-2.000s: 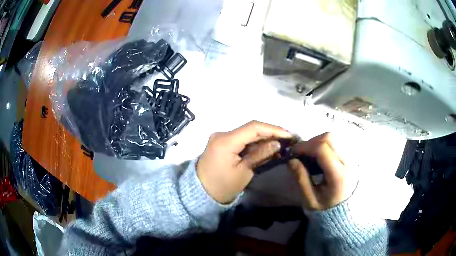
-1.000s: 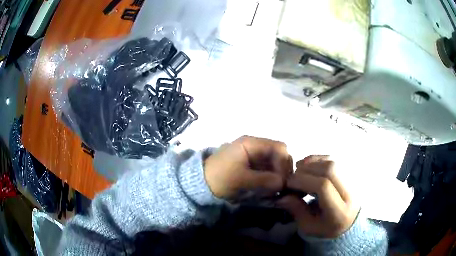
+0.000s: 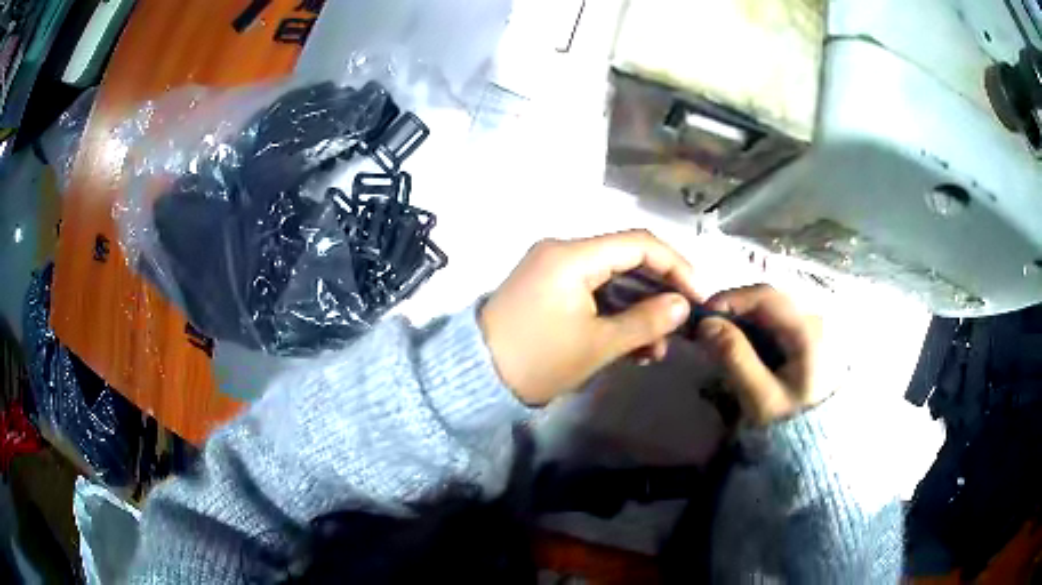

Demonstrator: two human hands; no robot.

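Note:
My left hand (image 3: 588, 314) and my right hand (image 3: 760, 349) are close together over the bright machine bed, below the sewing machine head. Between their fingertips is a small dark piece that looks like a webbing strap (image 3: 711, 313). The fingers cover most of it, and I cannot tell if a buckle is on it. Black plastic slides (image 3: 389, 234) lie in a pile at the mouth of a clear plastic bag (image 3: 217, 246) to the left of my hands.
The off-white sewing machine head (image 3: 891, 149) fills the upper right. A black strap heap (image 3: 983, 423) lies at the far right. Dark straps (image 3: 617, 486) lie at the near edge. A few small black parts lie on the orange wooden table (image 3: 86, 286) at left.
Both hands have moved up toward the machine since one second ago, and the dark piece shows more clearly between the fingertips. The view has shifted slightly.

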